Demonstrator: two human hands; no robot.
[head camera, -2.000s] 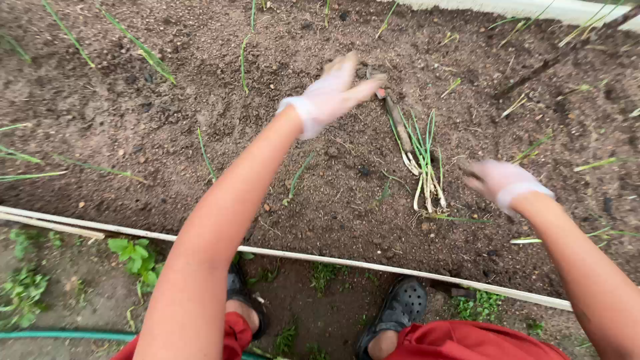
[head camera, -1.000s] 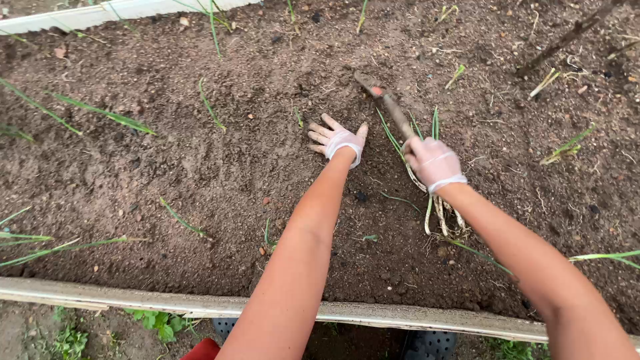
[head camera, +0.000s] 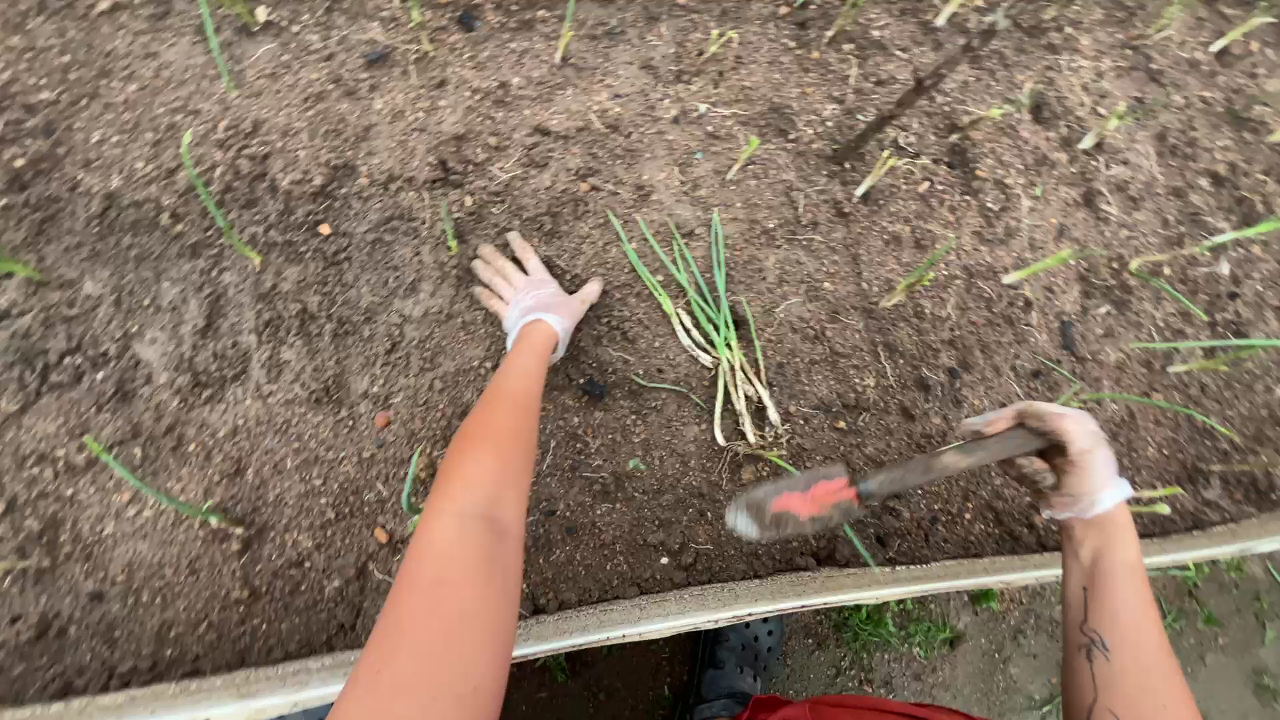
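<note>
My left hand (head camera: 535, 293), in a thin clear glove, rests spread on the soil, with nothing held. In my right hand (head camera: 1070, 460), also gloved, is the handle of a hand trowel (head camera: 800, 500). The soil-covered blade, with a red patch, points left above the bed near its front edge. Between my hands, a bunch of green onion seedlings (head camera: 725, 340) lies on the soil, green tops away from me and white roots toward me. The trowel blade is just below those roots in the view.
A pale edging board (head camera: 640, 612) runs along the near side of the bed. Planted onion seedlings (head camera: 215, 205) stand at left, with more at right. A dark stick (head camera: 915, 95) lies or stands at upper right. A dark clog (head camera: 740, 660) shows beyond the board.
My right hand has picked up the trowel, which lay beside the seedlings two seconds ago, and has moved right and nearer to me with it. My left hand stays spread on the soil since one second ago.
</note>
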